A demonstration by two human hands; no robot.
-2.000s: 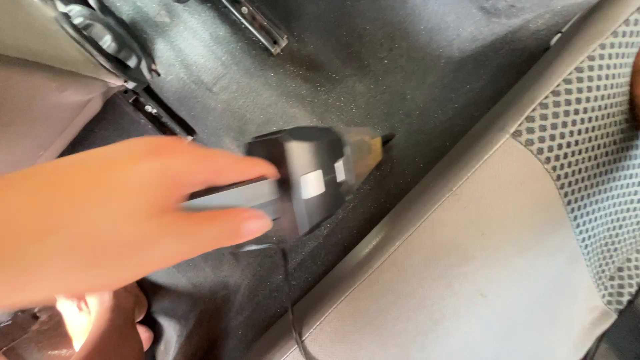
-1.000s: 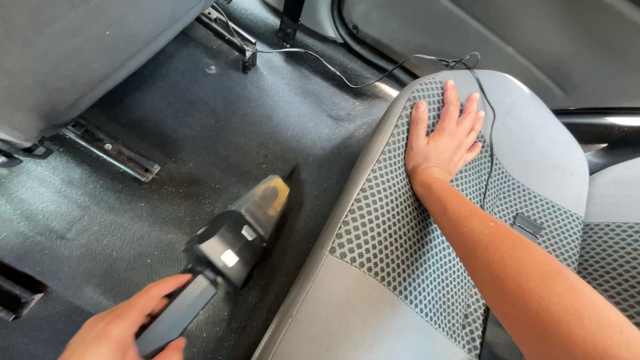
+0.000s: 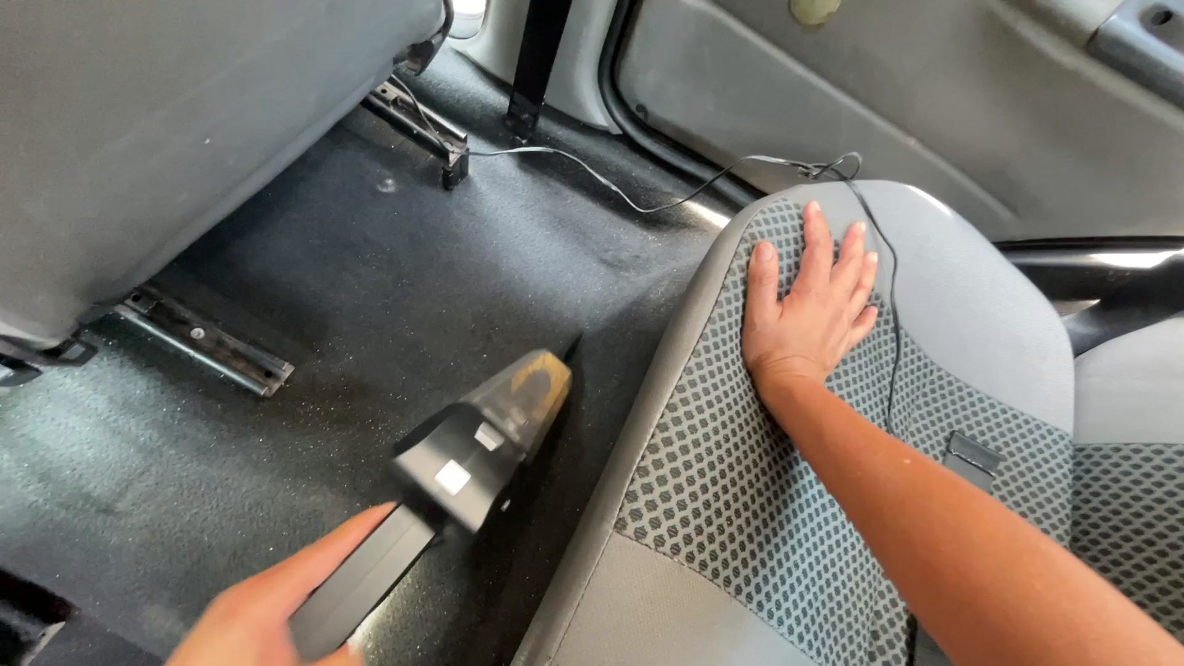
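Observation:
My left hand (image 3: 268, 592), at the bottom left, is closed around the grey handle of a black handheld vacuum cleaner (image 3: 458, 467). The vacuum's clear nozzle part (image 3: 532, 393), with something yellowish in it, points up and right, low over the dark car floor (image 3: 370, 277) beside the seat's front edge. A dark narrow tip shows at its end. My right hand (image 3: 812, 310) lies palm down, fingers spread, on the patterned fabric of the grey car seat cushion (image 3: 712, 444). A thin black cord (image 3: 893, 305) runs over the cushion just right of that hand. The left fingertips are partly hidden.
Metal seat rails (image 3: 208, 342) stick out below the front seat's grey back (image 3: 185, 120). Light specks dot the floor. The cord crosses the floor near the door panel (image 3: 786, 102). A black belt strap (image 3: 536, 74) hangs at the top, and a buckle (image 3: 971, 458) lies on the cushion.
The view has shifted and widened since two seconds ago, bringing in the right hand on the cushion. That hand stays there from one second ago. The vacuum remains in the left hand, low beside the seat.

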